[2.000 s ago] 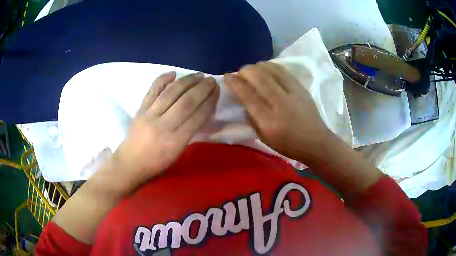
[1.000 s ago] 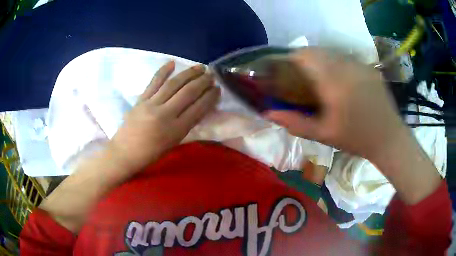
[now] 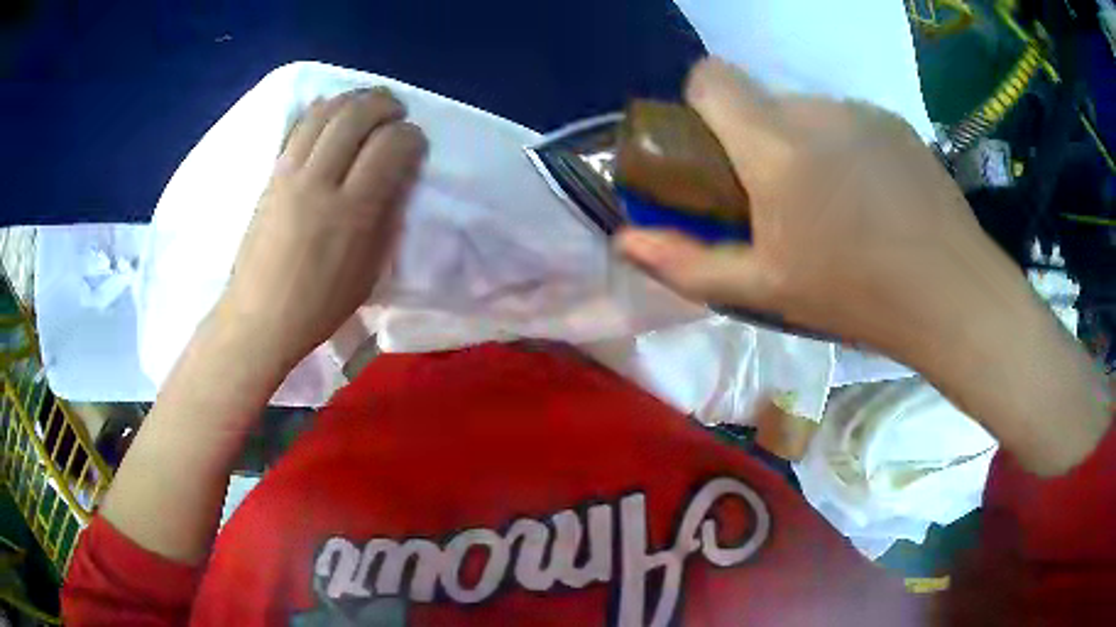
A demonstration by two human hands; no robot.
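Observation:
A white garment (image 3: pixel 477 159) lies in front of me, along the near side of the navy padded board (image 3: pixel 490 55). My left hand (image 3: pixel 337 202) is on the garment's left part with its fingers curled; whether it pinches the cloth is hard to tell. My right hand (image 3: pixel 832 208) is closed around the brown handle of the steam iron (image 3: pixel 679 165). The iron's pointed silver tip faces left and rests on or just over the garment. The cloth between the hand and the iron is wrinkled.
A white table cover (image 3: pixel 814 43) shows at the top right and lower left. A heap of white cloth (image 3: pixel 906 447) lies at the lower right. A yellow wire cart (image 3: pixel 43 453) stands at the left. A yellow coiled hose (image 3: pixel 1004 110) and black cables are at the right.
My right hand has taken hold of the iron from the table's right side and brought it to the garment. My left hand has moved left and its fingers have curled.

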